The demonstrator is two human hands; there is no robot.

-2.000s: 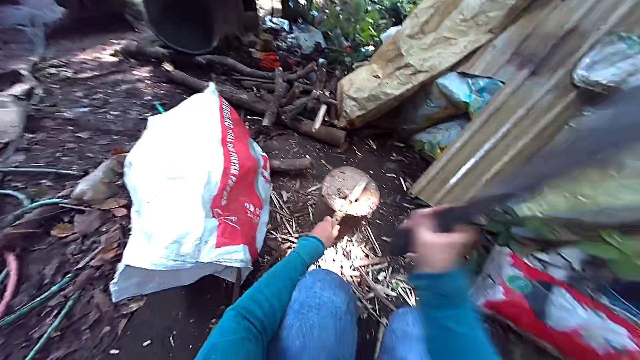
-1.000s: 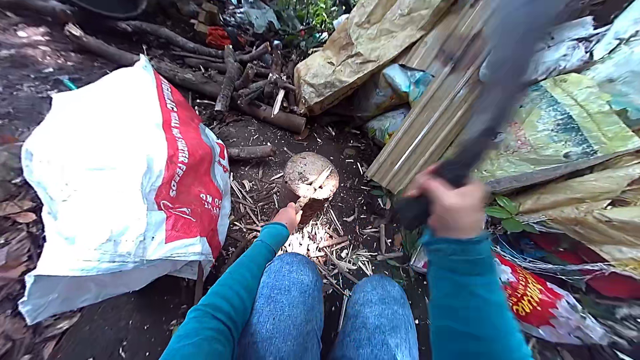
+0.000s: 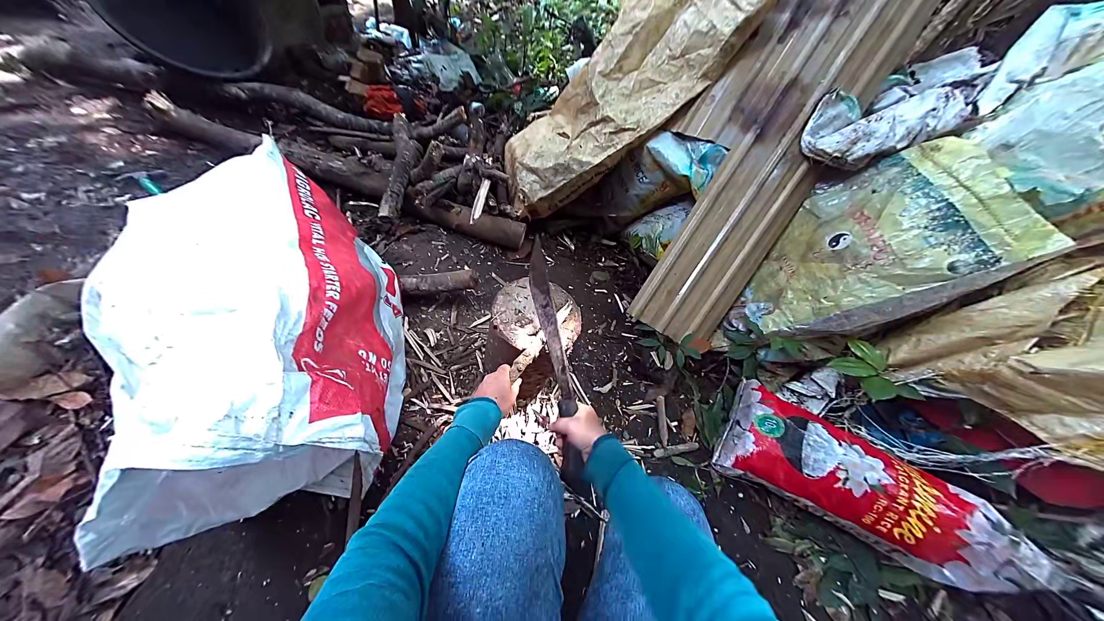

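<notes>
My left hand (image 3: 498,390) grips the near end of a short wooden stick (image 3: 526,355), whose far end lies on a round wooden chopping block (image 3: 514,309). In my right hand (image 3: 580,431) is the dark handle of a machete (image 3: 548,321). Its long blade points away from me and crosses over the block, just right of the stick; whether it touches the wood I cannot tell. Pale wood chips (image 3: 530,427) cover the soil around the block and between my knees.
A white and red feed sack (image 3: 207,319) stands at the left. Cut branches (image 3: 401,168) lie beyond the block. Corrugated sheets (image 3: 733,224) lean at the right, near old plastic sacks (image 3: 914,233) and a red rice bag (image 3: 862,483). A dark round container (image 3: 185,30) is at the upper left.
My right hand has brought the machete down from its raised position at the right to over the block. My left hand has kept its hold on the stick.
</notes>
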